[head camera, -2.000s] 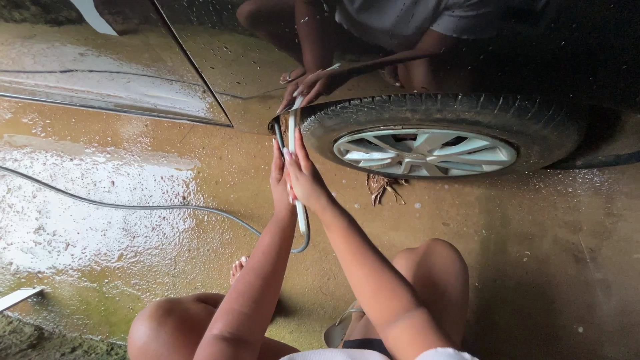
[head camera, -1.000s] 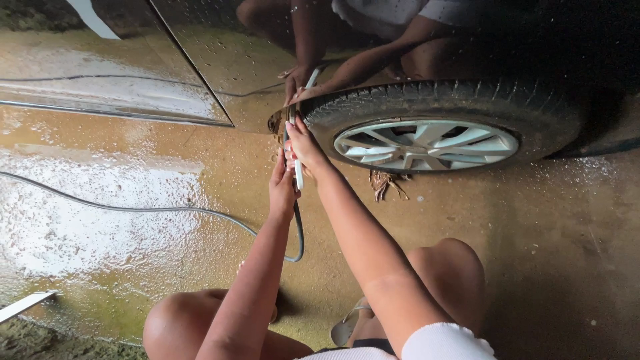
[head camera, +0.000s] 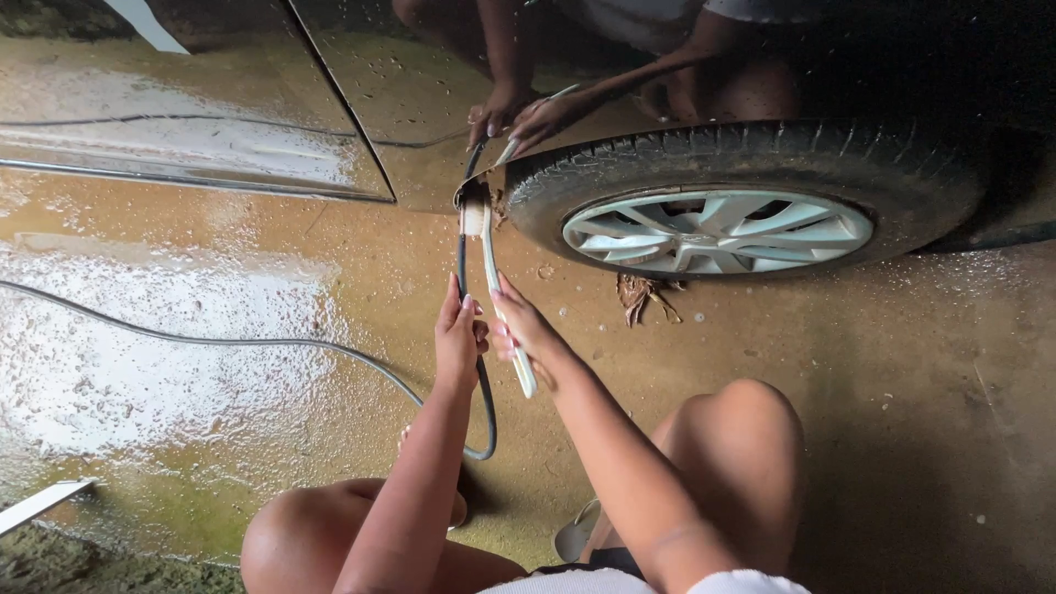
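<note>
My left hand (head camera: 460, 334) is closed around a dark hose (head camera: 462, 260), which points up at the lower edge of the car body beside the front of the wheel arch. In my right hand (head camera: 521, 323) is the handle of a long white brush (head camera: 488, 256). The brush's pale bristles (head camera: 475, 216) face left, close by the hose, just below the arch edge. The car's tire (head camera: 536, 190) with its silver wheel rim (head camera: 718, 233) is right of the brush head. The hose end is hidden near the body edge.
The hose loops below my hands and runs left over the wet concrete floor (head camera: 165, 396). A dark, glossy car panel (head camera: 412, 91) reflects my arms. Dry leaves (head camera: 639, 297) lie under the wheel. A white strip (head camera: 45, 503) is at lower left, and a sandal (head camera: 573, 532) is near my knees.
Both hands have moved down, away from the car's edge. The brush head and more of the hose now show between my hands and the body, where my hands were close up before.
</note>
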